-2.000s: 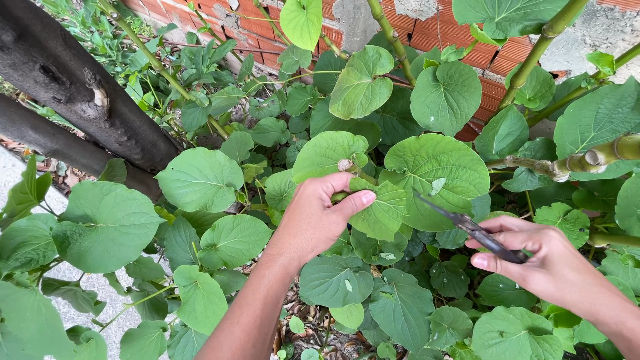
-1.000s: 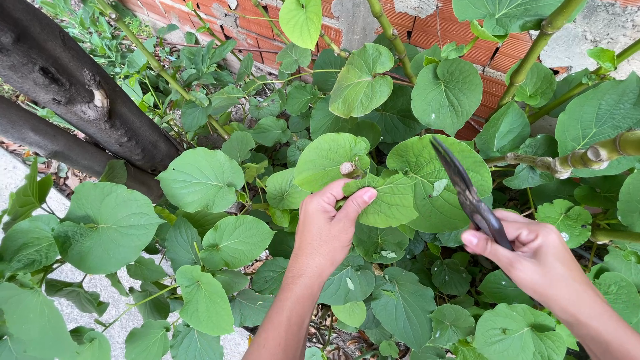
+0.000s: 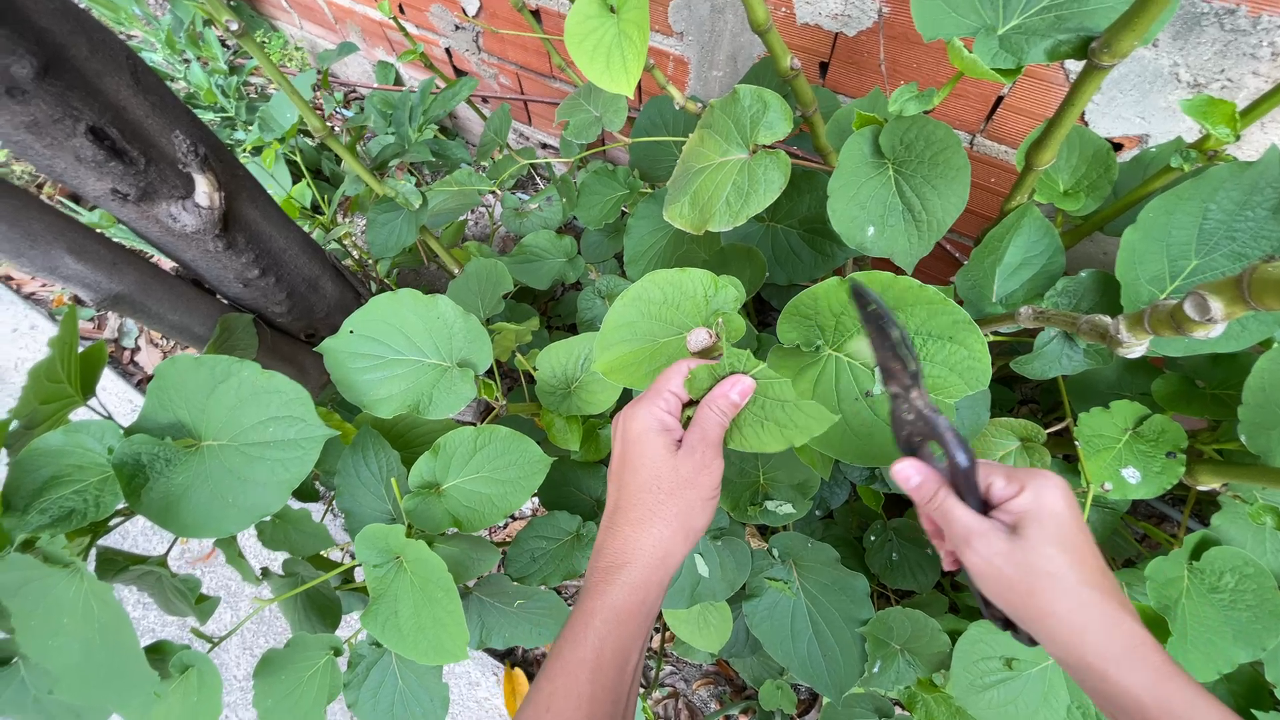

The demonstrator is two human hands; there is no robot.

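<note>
My left hand [image 3: 665,460] pinches a green leaf [image 3: 775,405] between thumb and fingers, near the middle of the view. Just above its fingertips shows the pale cut end of a stem [image 3: 700,340]. On the right, my right hand [image 3: 1010,530] is closed around dark-handled hand pruners [image 3: 915,400]. Their narrow dark blades point up and to the left, in front of a broad heart-shaped leaf [image 3: 950,345]; whether they touch it I cannot tell. The lower part of the pruners is partly hidden by my right hand.
Two dark trunks [image 3: 190,190] slant across the upper left. A red hollow-brick wall [image 3: 990,185] with grey mortar stands behind. Thick jointed green stems [image 3: 1085,95] and a knobbly cut branch [image 3: 1200,310] reach in from the right. A pale concrete strip [image 3: 235,590] runs at lower left.
My right hand has raised the pruners from pointing left to pointing steeply up. My left hand keeps its pinch on the leaf at nearly the same place.
</note>
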